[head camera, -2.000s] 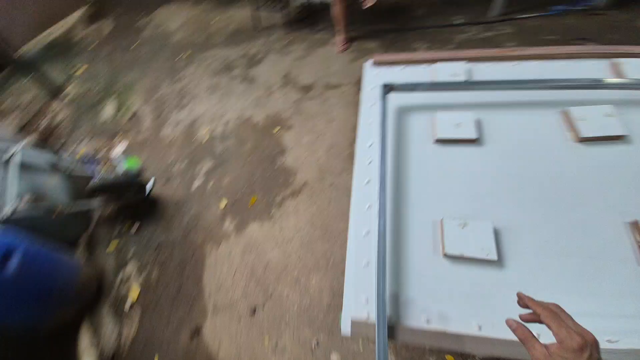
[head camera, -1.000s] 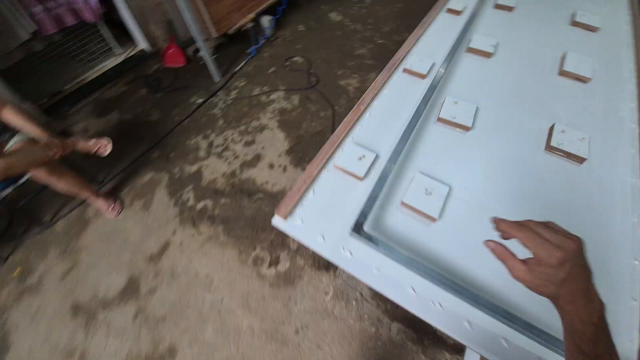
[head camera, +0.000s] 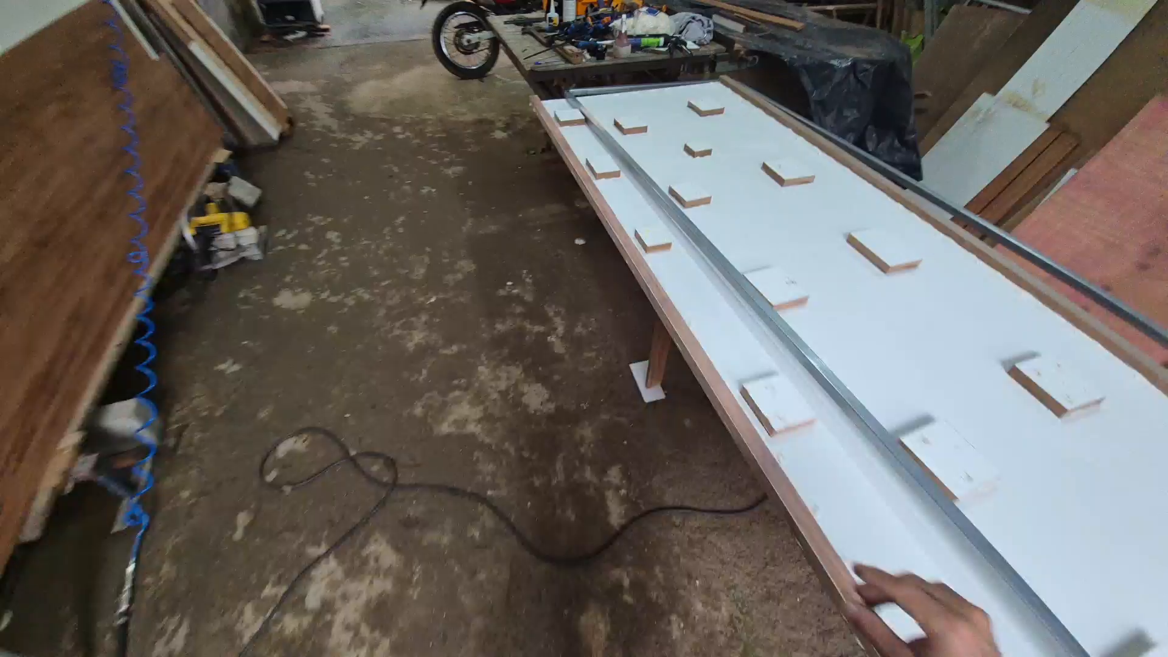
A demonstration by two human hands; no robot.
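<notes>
My right hand (head camera: 926, 613) is at the bottom right, its fingertips at the wooden edge strip (head camera: 721, 401) of a long white panel (head camera: 821, 356). Thumb and fingers are apart, and whether they press on the strip is hard to tell. A grey metal bar (head camera: 776, 324) runs lengthwise over the panel, to the left of its middle. Small white-faced wooden blocks, such as one near block (head camera: 949, 456) and another beside the strip (head camera: 776, 404), stand in rows on the panel on both sides of the bar. My left hand is not in view.
A black cable (head camera: 547, 552) loops over the concrete floor. At the left, a blue coiled air hose (head camera: 139, 265) hangs in front of a leaning brown plywood sheet (head camera: 82, 182). Behind the panel stands a workbench (head camera: 630, 64) with tools, near a motorcycle wheel (head camera: 465, 41). Boards lean at the right.
The view has swung to look along the panel's length. My right hand, over the panel's surface before, is now at its wooden edge strip. The seated person's legs are out of view.
</notes>
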